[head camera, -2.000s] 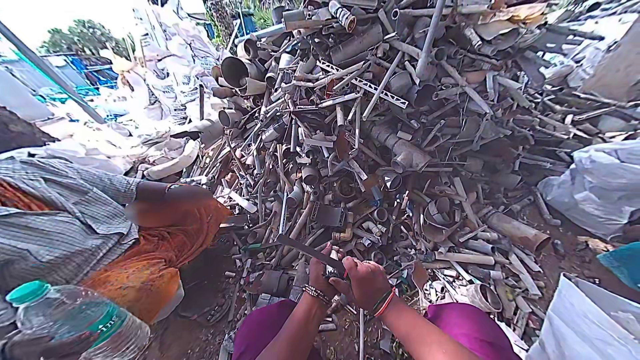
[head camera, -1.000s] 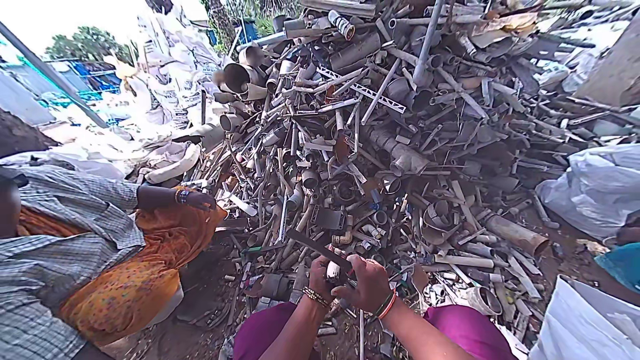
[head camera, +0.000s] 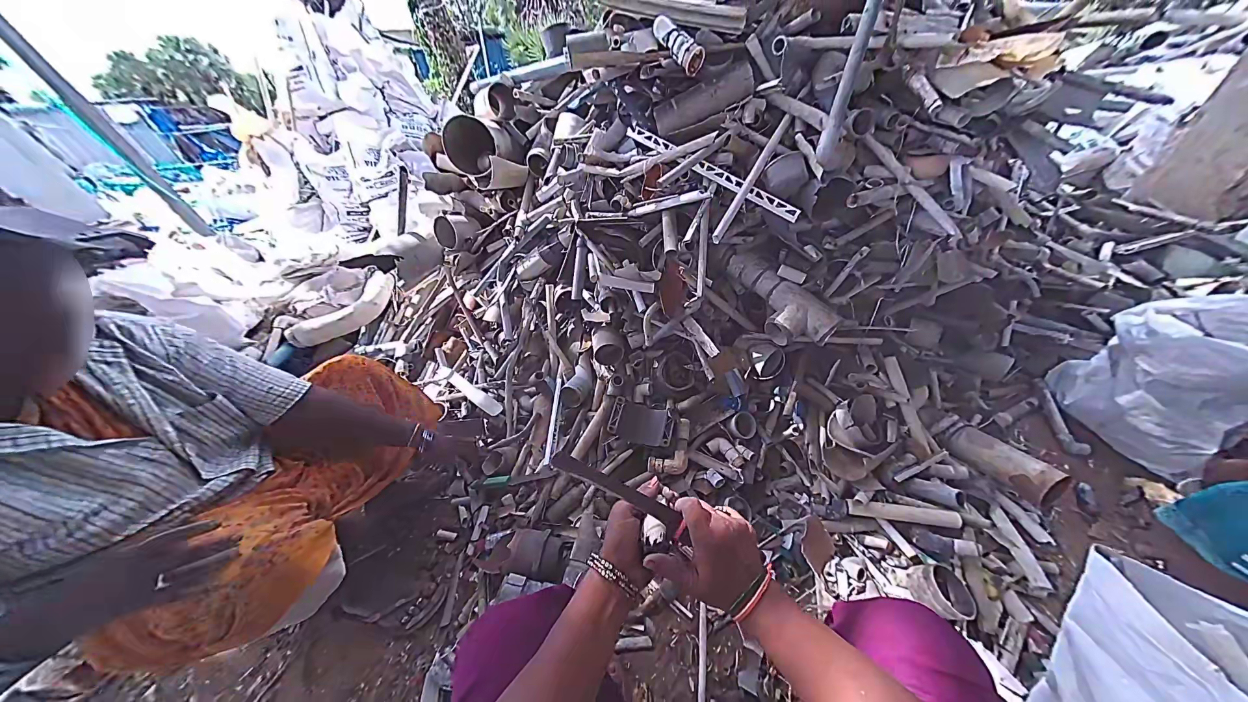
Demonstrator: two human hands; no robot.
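My left hand [head camera: 624,541] and my right hand [head camera: 710,551] are close together at the lower middle, between my knees. A flat dark blade-like strip [head camera: 606,482] slants up to the left from my right hand, over my left fingers. My left fingers are closed around a small pale piece [head camera: 653,529], seen between the hands; its kind is unclear. Just beyond the hands lies a heap of scrap plastic pipes and fittings [head camera: 780,302], with a pale elbow fitting [head camera: 726,450] near its lower edge.
A co-worker in a checked shirt [head camera: 185,390] sits at the left, one arm reaching toward the heap. White sacks [head camera: 1160,380] stand at the right, another white sack [head camera: 1131,634] at the lower right. A large pipe [head camera: 1004,458] lies right of my hands. Purple cloth covers my knees.
The co-worker has leaned into view, and their arm now reaches further toward the heap. The plastic bottle seen at the lower left two seconds ago is out of view. My hands stay close together.
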